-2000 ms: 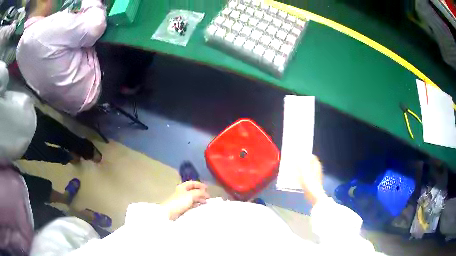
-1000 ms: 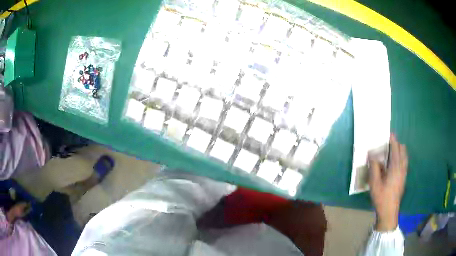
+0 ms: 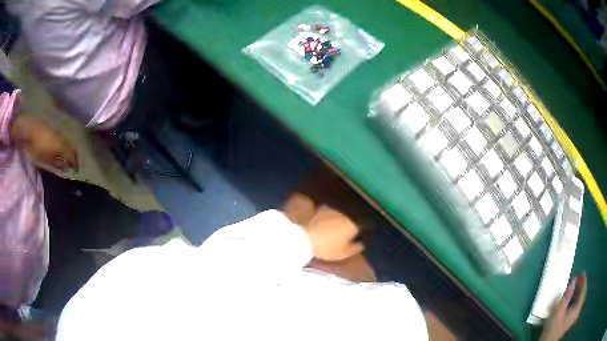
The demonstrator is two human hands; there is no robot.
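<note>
A long white paper strip (image 3: 562,250) is on the green bench against the right edge of a clear component tray (image 3: 474,143) with rows of whitish square parts. My right hand (image 3: 566,310), at the lower right, is at the strip's near end, thumb and fingers around its edge. The strip looks narrow and tilted. My left hand (image 3: 335,234) is blurred in front of my body, below the bench edge, fingers curled. Whether it holds anything is hidden.
A clear bag of small red, blue and dark parts (image 3: 318,54) lies on the green bench mat (image 3: 353,143), left of the tray. Yellow tape (image 3: 432,16) runs along the mat. A person in a pinkish smock (image 3: 83,56) is at the upper left, another person's hand (image 3: 45,143) below.
The view has turned, so the tray and bag appear further right. The strip looks narrower and sits against the tray's edge. My left hand, out of view one second ago, shows again.
</note>
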